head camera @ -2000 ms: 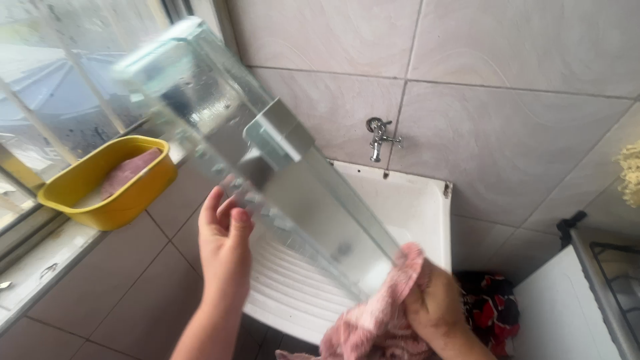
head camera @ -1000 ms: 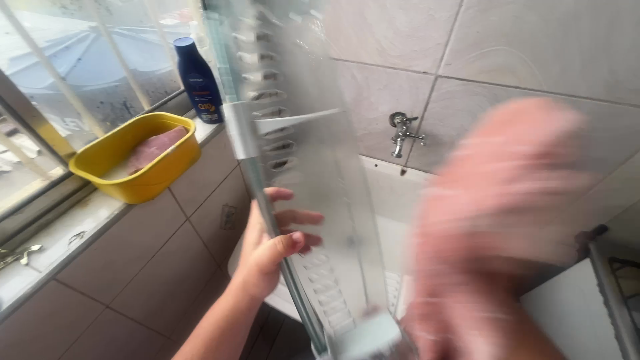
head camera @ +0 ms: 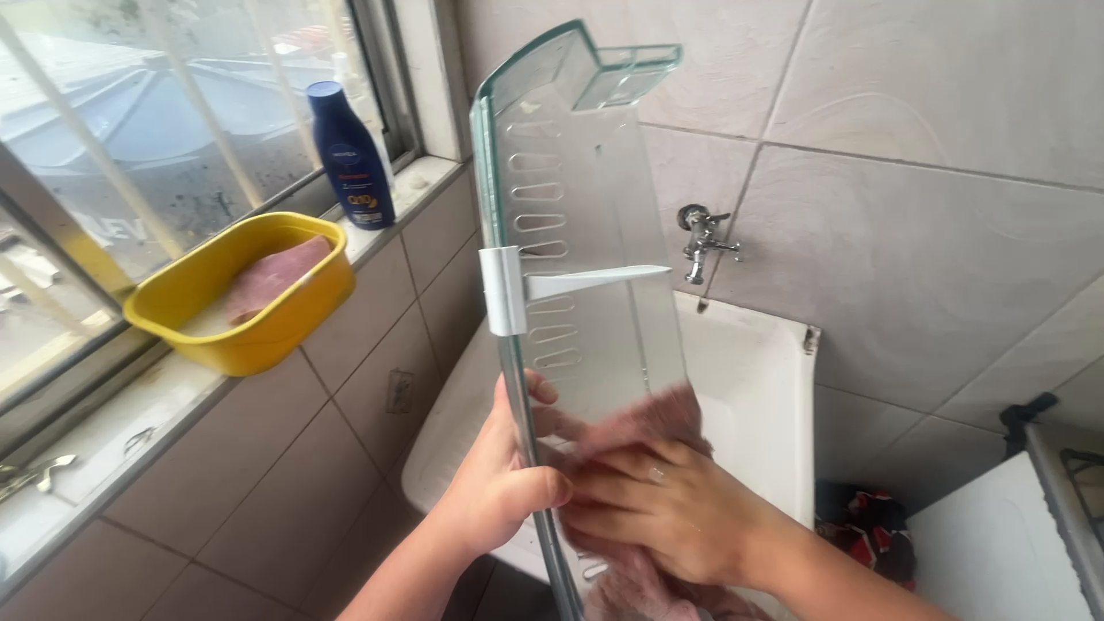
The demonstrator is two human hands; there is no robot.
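Note:
A clear plastic refrigerator door bin (head camera: 595, 198) with slots along one side stands upright, tilted, in front of me. A white plastic divider (head camera: 502, 291) is clipped over its edge. My left hand (head camera: 517, 474) grips the bin's long edge, thumb in front and fingers behind. Against the bin's lower part, my right hand (head camera: 664, 509) presses a pink cloth (head camera: 651, 423), whose lower end hangs beneath the palm. The bin's bottom end is cut off by the frame.
Behind is a white laundry sink (head camera: 759, 397) under a chrome wall tap (head camera: 703, 241). On the windowsill at left are a yellow plastic tub (head camera: 250, 349) holding something pink and a blue lotion bottle (head camera: 349, 159). A stove (head camera: 1065, 500) edges in at right.
The bin has turned from a slant to nearly upright. My right hand, raised with the cloth at the right one second ago, is now against the bin.

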